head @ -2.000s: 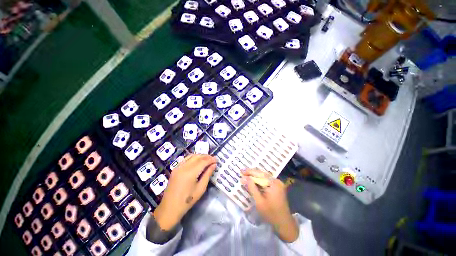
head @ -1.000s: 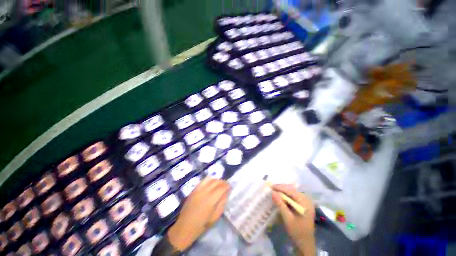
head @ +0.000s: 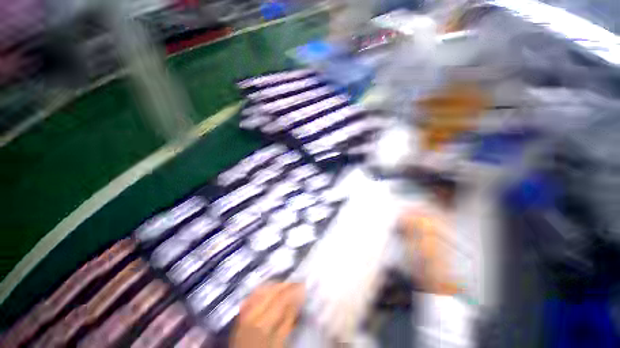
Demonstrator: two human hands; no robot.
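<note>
The frame is strongly motion-blurred. My left hand (head: 269, 314) is at the lower middle, at the near edge of the black blister tray (head: 178, 238) of white housings; its fingers and any held thing cannot be made out. My right hand (head: 429, 250) is blurred, raised over the white machine near its fixture area, with a white sleeve below it. No pick-up tool can be made out in it. A white blurred surface (head: 353, 241) lies between the hands; the small-parts tray cannot be told apart from the machine bed.
A blister tray of pink-orange housings (head: 88, 306) lies lower left. Stacked blister trays (head: 306, 112) are at the back. The gold-orange press head (head: 450, 112) stands upper right. Blue objects (head: 534, 194) are at the right. The green floor or bench top (head: 75, 173) is at left.
The view has turned and blurred. My right hand has moved from the small-parts tray up and away, over the machine. My left hand stays near the blister tray's edge.
</note>
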